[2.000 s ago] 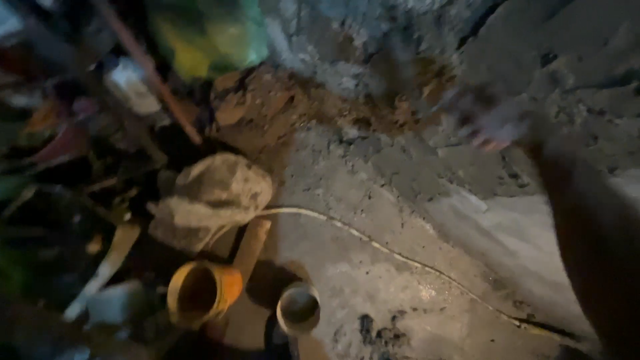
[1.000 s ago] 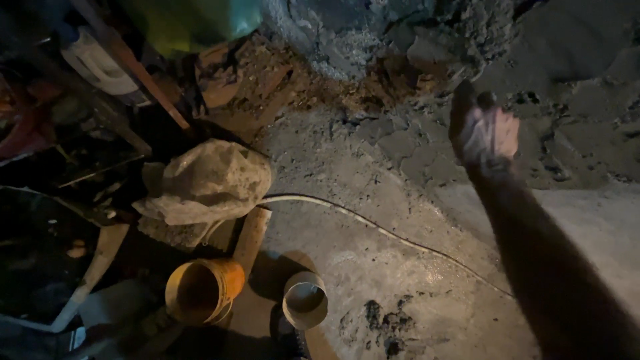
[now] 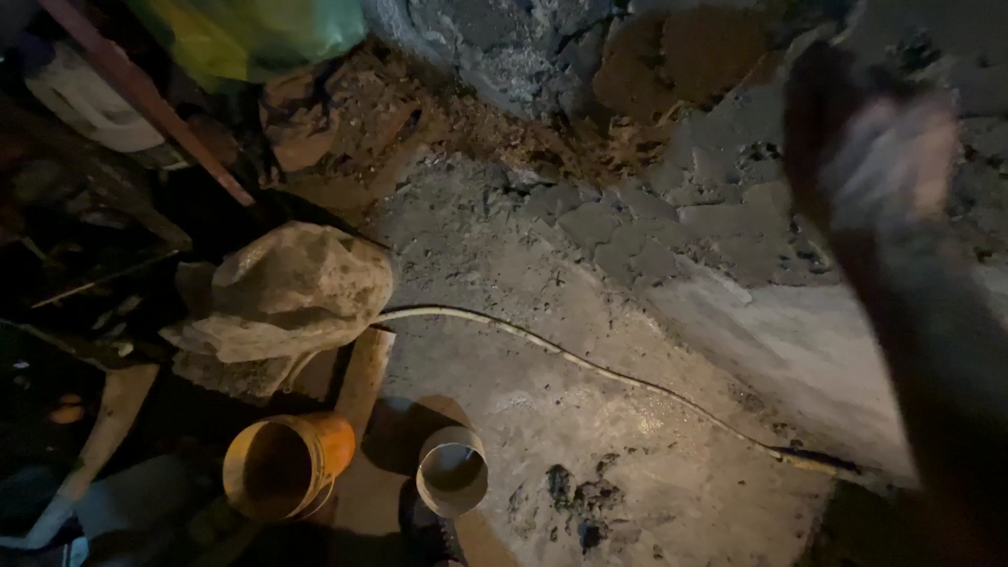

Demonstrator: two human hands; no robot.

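One blurred hand, which looks to be my right hand, is raised at the upper right, its forearm running down to the lower right corner. It is in front of a rough grey surface of wet-looking mortar; blur hides whether it touches it or holds something. My left hand is out of view. Below the mortar is a smoother concrete surface with a pale hose or cable curving across it. Reddish rubble or soil borders the mortar.
An orange bucket and a smaller pale round container stand at the lower left. Above them is a crumpled, dirty sack. A reddish bar, a whitish plastic container and a green-yellow bag are at the upper left.
My right hand has moved up and to the right from where it was a second ago, and is more blurred.
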